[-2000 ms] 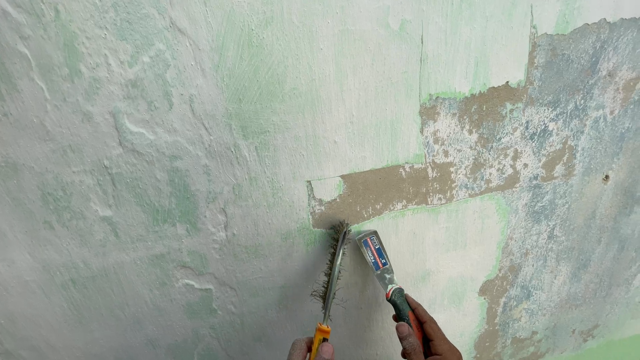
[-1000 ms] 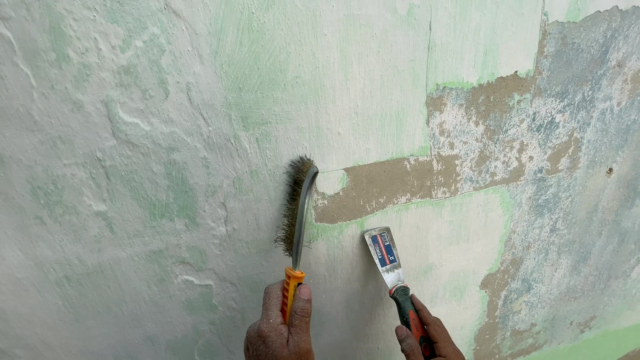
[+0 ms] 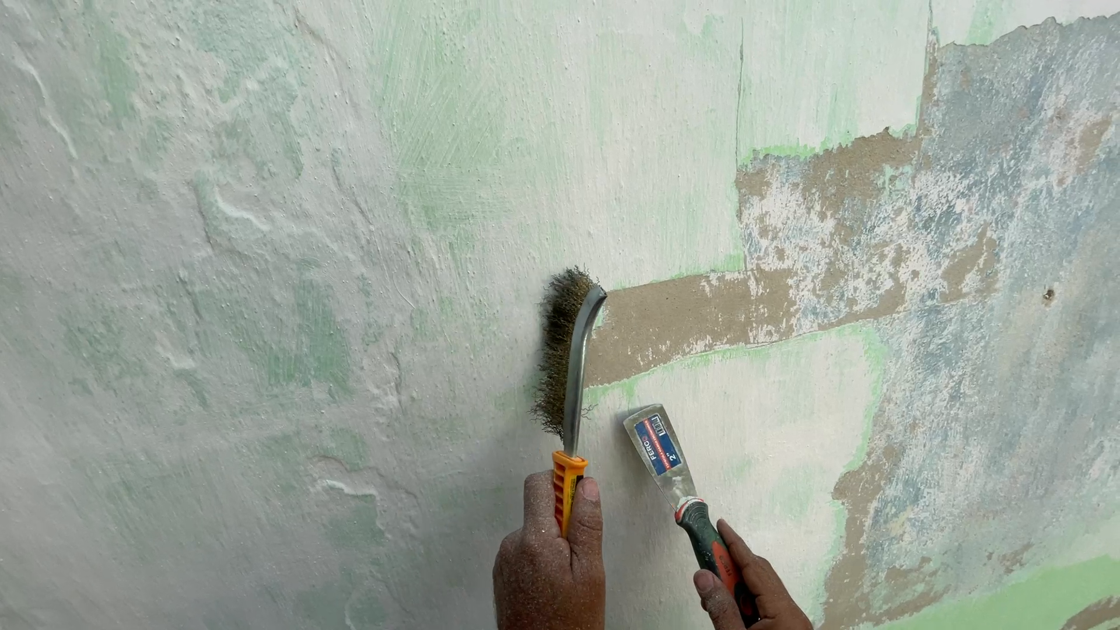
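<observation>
My left hand (image 3: 551, 560) is closed around the orange plastic handle of a wire brush (image 3: 573, 367). The brush stands nearly upright, its dark bristles facing left at the left end of a bare brown strip (image 3: 682, 315) in the wall's paint. My right hand (image 3: 752, 582) holds a putty knife (image 3: 669, 455) by its dark green and red handle. Its metal blade, bearing a blue and red label, points up and slightly left, below the brown strip and right of the brush. Whether the blade touches the wall, I cannot tell.
The painted wall (image 3: 490, 175) fills the view, white and pale green, with raised, uneven paint on the left. At the right spreads a worn blue-grey patch (image 3: 989, 350) with ragged edges and a small hole (image 3: 1048, 296). Brighter green paint (image 3: 1024, 604) shows at the lower right.
Two seconds ago the brush was lower, below the strip's left end; my left hand has since moved up with it. The putty knife has moved slightly down from the strip's lower edge.
</observation>
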